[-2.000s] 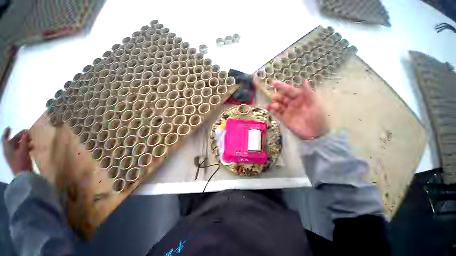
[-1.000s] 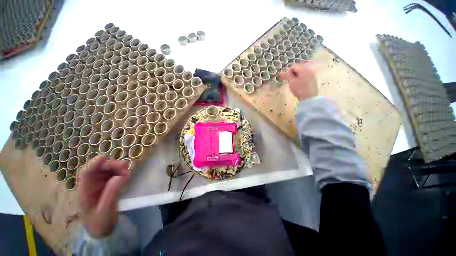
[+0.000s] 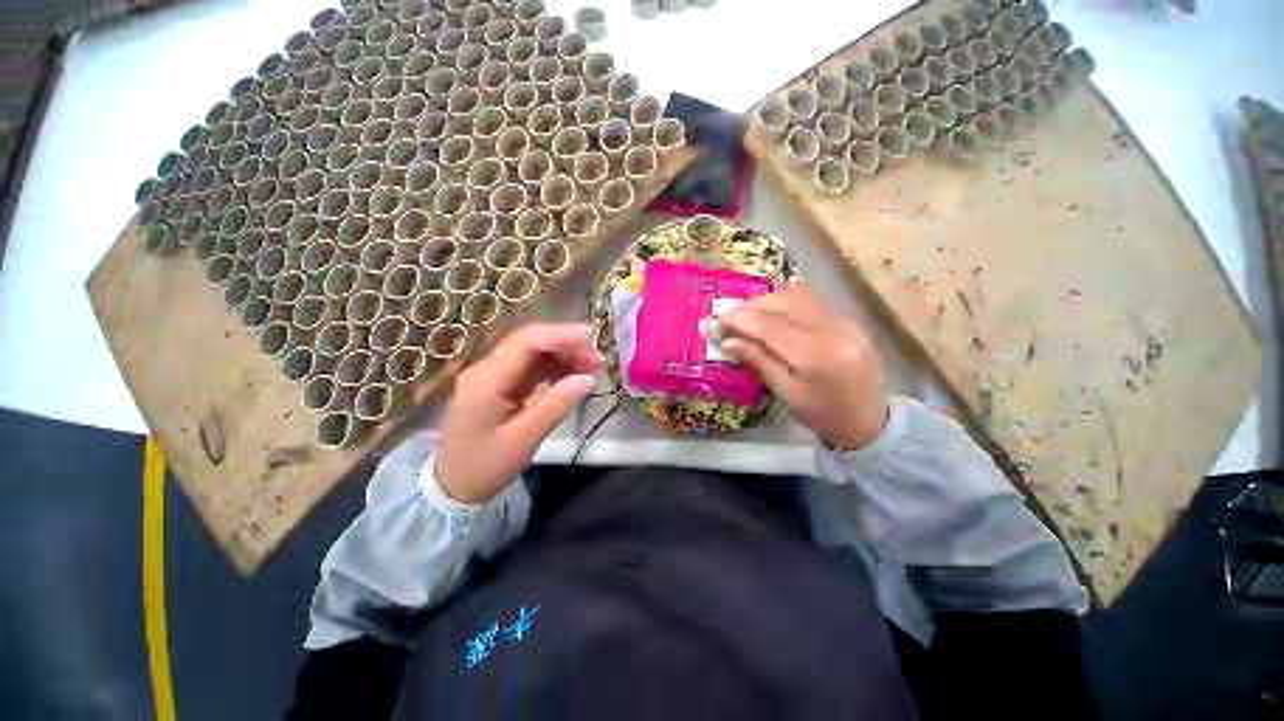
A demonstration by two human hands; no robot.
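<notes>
The pink case (image 3: 669, 331) lies on the round mottled cushion (image 3: 690, 416) in front of me, with a white block (image 3: 727, 307) on its right half. My right hand (image 3: 810, 359) is over the case's right side, its bent fingertips at the white block. A small greyish bit shows at the fingertips, too blurred to name. My left hand (image 3: 518, 409) is left of the cushion, thumb and forefinger apart, with nothing visible between them. A ring (image 3: 706, 231) sits at the cushion's far edge.
The left board (image 3: 183, 387) carries close rows of rings. The right board (image 3: 1042, 282) has rings at its far end. A dark object with a pink-red edge (image 3: 707, 166) lies between them. A thin black cord (image 3: 599, 427) lies left of the cushion. Loose rings (image 3: 592, 23) lie beyond.
My right hand has moved from the right board's rings to the pink case. My left hand has moved inward from the left board to beside the cushion. The view has shifted.
</notes>
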